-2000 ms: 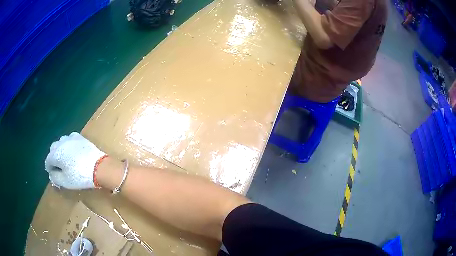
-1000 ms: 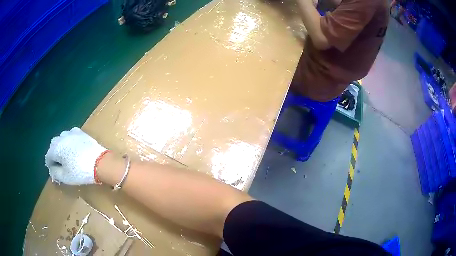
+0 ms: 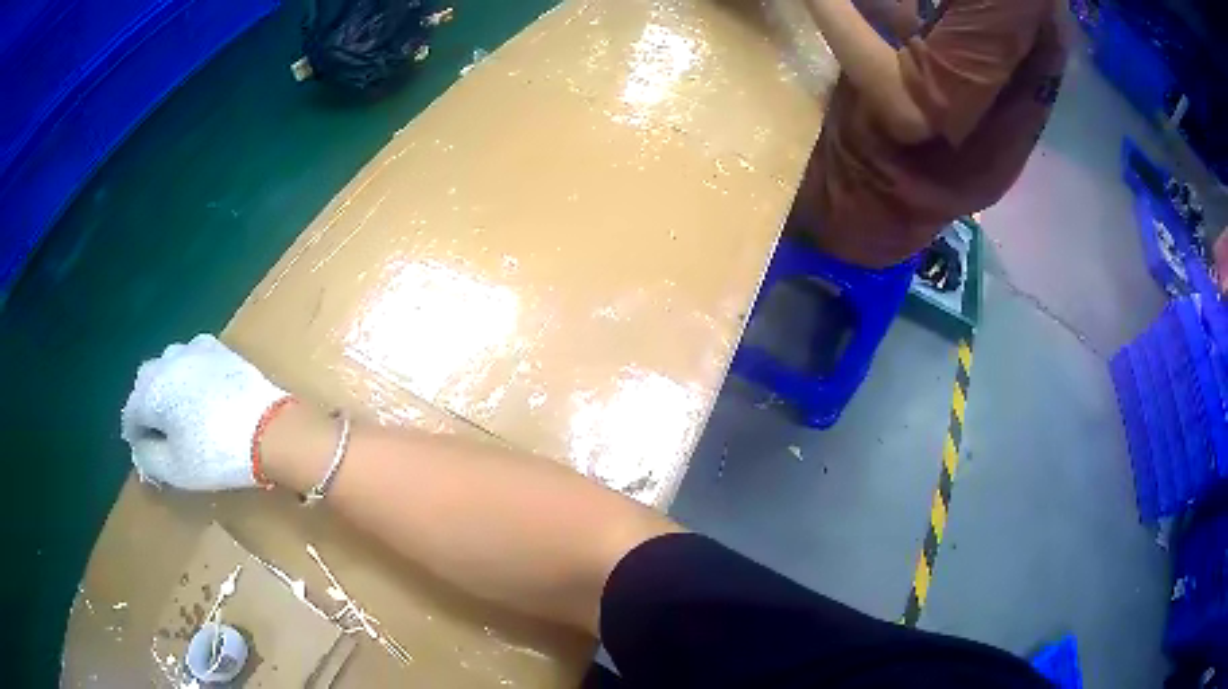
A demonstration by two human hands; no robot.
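Observation:
My right hand [image 3: 202, 415] wears a white knit glove and is closed in a fist at the left, over the table's edge beside the green belt. No object shows in it; its palm side is hidden. My left hand is out of the picture. Below the fist, a small whitish cup [image 3: 217, 653] stands on a brown-spotted cardboard pad [image 3: 274, 622]. Thin pale sticks [image 3: 353, 612] with white tips lie beside the cup. A black jagged piece [image 3: 361, 47] with pale ends at its sides lies on the belt at the top left, away from my hand.
The tan, film-covered tabletop [image 3: 579, 242] curves along the green belt [image 3: 148, 256]. A person in a brown shirt [image 3: 929, 162] sits on a blue stool [image 3: 808, 390] at the upper right. A green-rimmed bin, yellow-black floor tape [image 3: 940, 491] and blue stacked trays [image 3: 1174, 404] are at the right.
The black piece has shifted left relative to the table edge. The view has shifted slightly, and my gloved fist appears a little higher but stays closed. The seated person has moved slightly right in the picture.

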